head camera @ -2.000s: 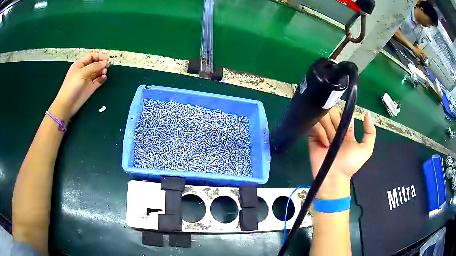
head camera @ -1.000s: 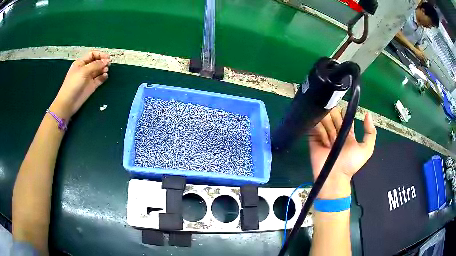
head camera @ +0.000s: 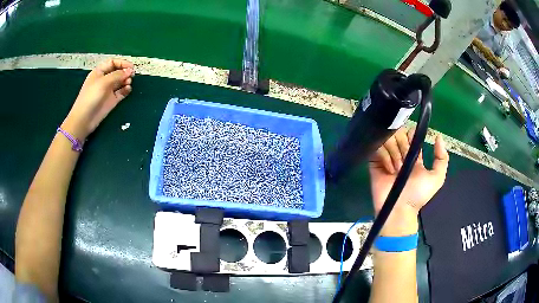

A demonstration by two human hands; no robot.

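Observation:
My left hand (head camera: pixel 106 90) is at the left by the pale edge rail, fingers curled, fingertips close together; I cannot tell if something tiny is between them. My right hand (head camera: pixel 408 177) is palm up with fingers apart beside the black electric screwdriver (head camera: pixel 372 121), which leans with its cable hanging over the hand. The screwdriver partly hides the fingers. A blue bin (head camera: pixel 155 171) full of small silver screws (head camera: pixel 233 163) lies between the hands. Below it is the white fixture (head camera: pixel 168 254) with round holes, a slot and black pads (head camera: pixel 207 242).
The green conveyor belt (head camera: pixel 319 47) runs behind the pale rail (head camera: pixel 189 72). A dark hook (head camera: pixel 427 44) is above the screwdriver. A black mat marked "Mitra" (head camera: pixel 461 260) and a blue item (head camera: pixel 515 219) are at the right. A person (head camera: pixel 496 35) is at the far right.
The hands, bin and fixture keep nearly the same places, with a slight shift of the view. A whitish piece on the belt at the right has moved right and down.

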